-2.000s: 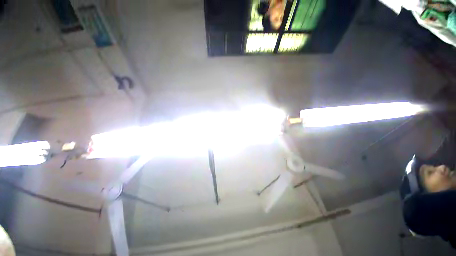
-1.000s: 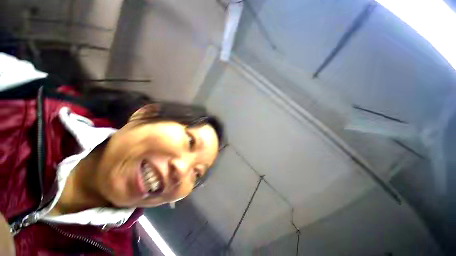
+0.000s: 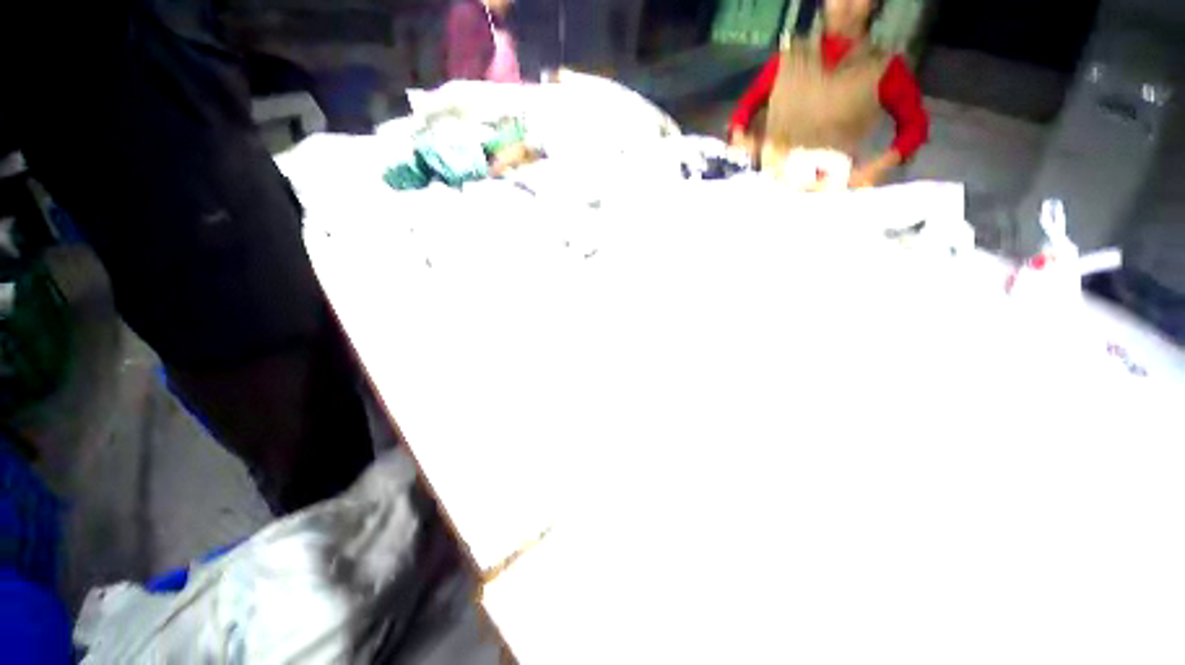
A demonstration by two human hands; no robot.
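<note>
Neither of my hands is in view. A large white table (image 3: 728,429) lies in front of me, strongly overexposed, with a seam at its near left edge. Pale garments (image 3: 585,111) are heaped at its far end, with a bunched teal-green cloth (image 3: 448,159) at the heap's left. Small dark bits lie on the table near the heap, too blurred to name.
A person in dark clothes (image 3: 221,221) stands close by the table's left edge. A person with red sleeves (image 3: 832,98) is at the far side. Pale cloth (image 3: 286,585) sits over something blue at lower left. A green basket (image 3: 37,325) stands far left.
The view has swung from the ceiling and lights, then a person's face in a red jacket up close, down to the white table and the floor beside it.
</note>
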